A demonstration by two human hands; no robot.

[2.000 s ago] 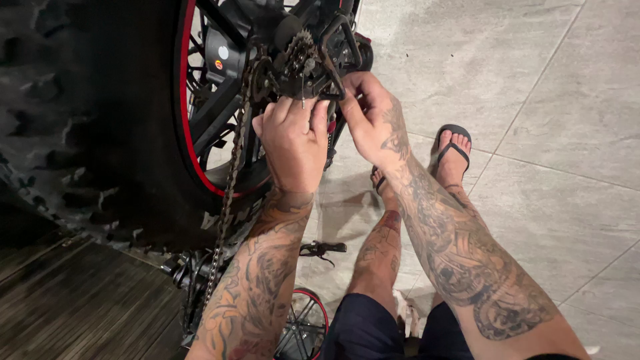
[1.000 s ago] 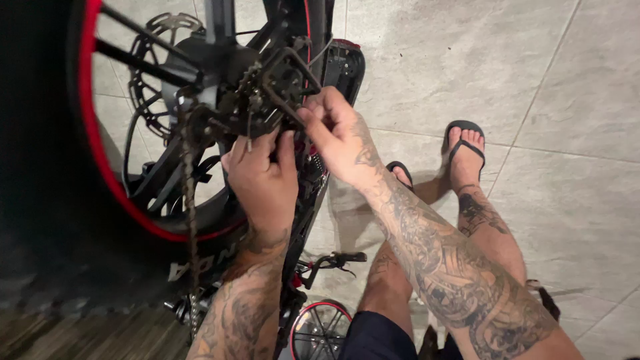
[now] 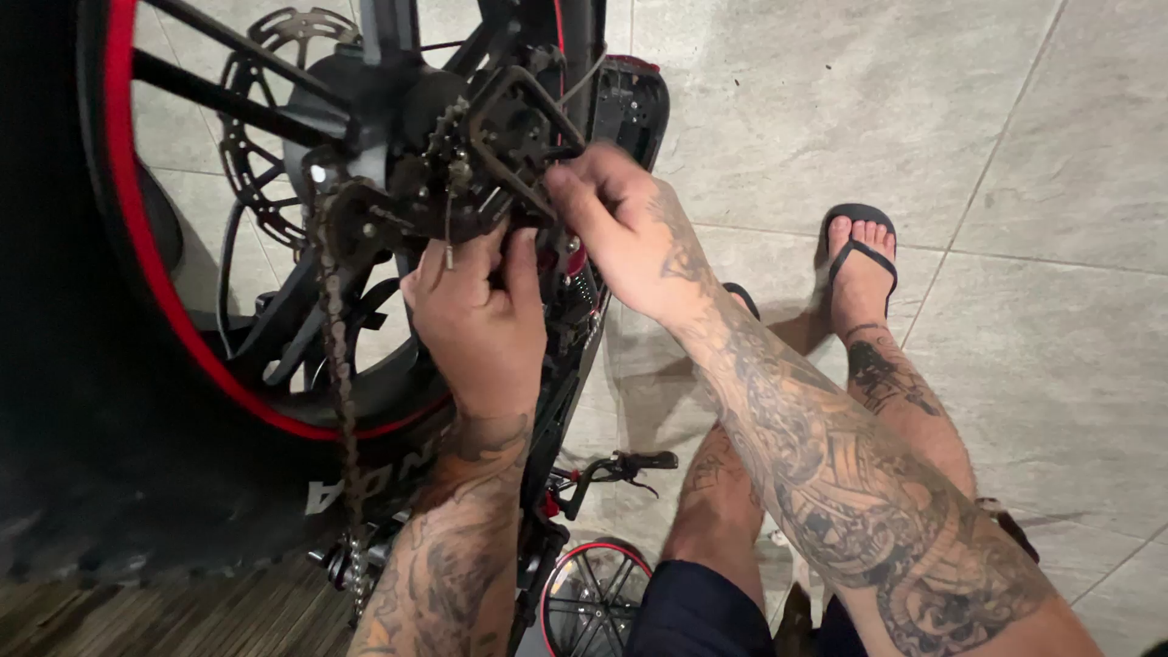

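Observation:
A fat-tyred bicycle's wheel with a red rim edge [image 3: 173, 310] fills the left of the view. At its hub sit a rear derailleur [image 3: 383, 214], a small sprocket [image 3: 447, 128] and a black metal guard bracket [image 3: 488, 146]. My left hand [image 3: 484, 310] reaches under the derailleur, fingertips partly hidden against it; a short cable end [image 3: 449, 246] hangs over its fingers. My right hand [image 3: 611, 219] pinches at the lower right corner of the bracket, and what lies between its fingertips is hidden. The chain [image 3: 338, 365] hangs down from the derailleur cage.
A brake disc [image 3: 242, 137] shows behind the spokes. Below are a handlebar grip with a lever [image 3: 643, 463] and another red-edged wheel [image 3: 598, 598]. My foot in a black flip-flop [image 3: 860, 255] stands on grey floor tiles [image 3: 1049, 182]. Dark wood-look flooring [image 3: 137, 607] lies at lower left.
The view has shifted since the oldest frame, showing more of the hub and brake disc. Both hands stay at the derailleur and bracket.

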